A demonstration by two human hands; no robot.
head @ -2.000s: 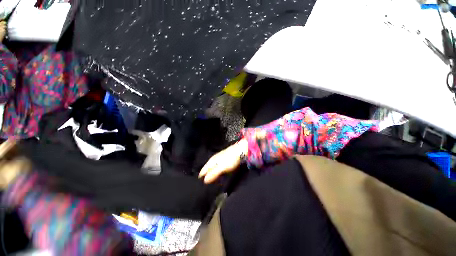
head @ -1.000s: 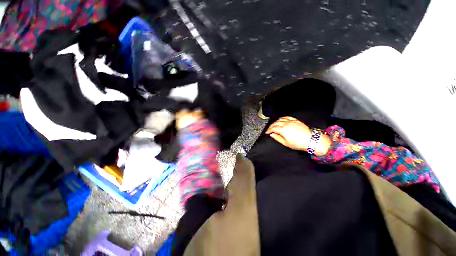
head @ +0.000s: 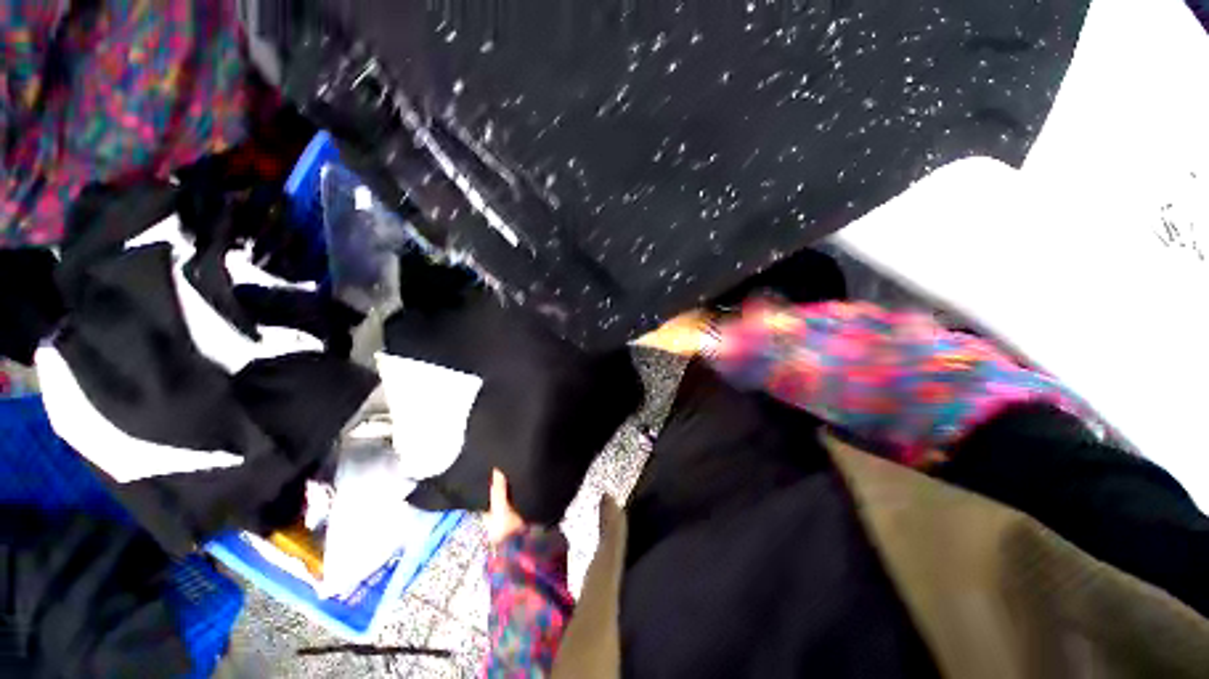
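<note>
A black fabric piece (head: 537,398) with a white patch on its left side hangs between my hands, below the speckled black cloth. My left hand (head: 503,515) is at its lower edge, with the thumb in front of the cloth and the other fingers hidden behind it; it grips the piece. My right hand (head: 679,334) is blurred, above and right of the piece, by the lower edge of the speckled cloth. Whether its fingers hold anything cannot be told.
Speckled black cover cloth (head: 796,120) hangs off the white table (head: 1127,239). Black and white fabric (head: 146,358) lies heaped at left. A blue basket (head: 206,597) and a blue-edged tray (head: 351,613) are below. Another person's patterned garment (head: 106,106) is at upper left.
My left hand has moved down from the pile and now grips a black piece with a white patch. My right hand has left my lap and moved up and left toward the cover cloth.
</note>
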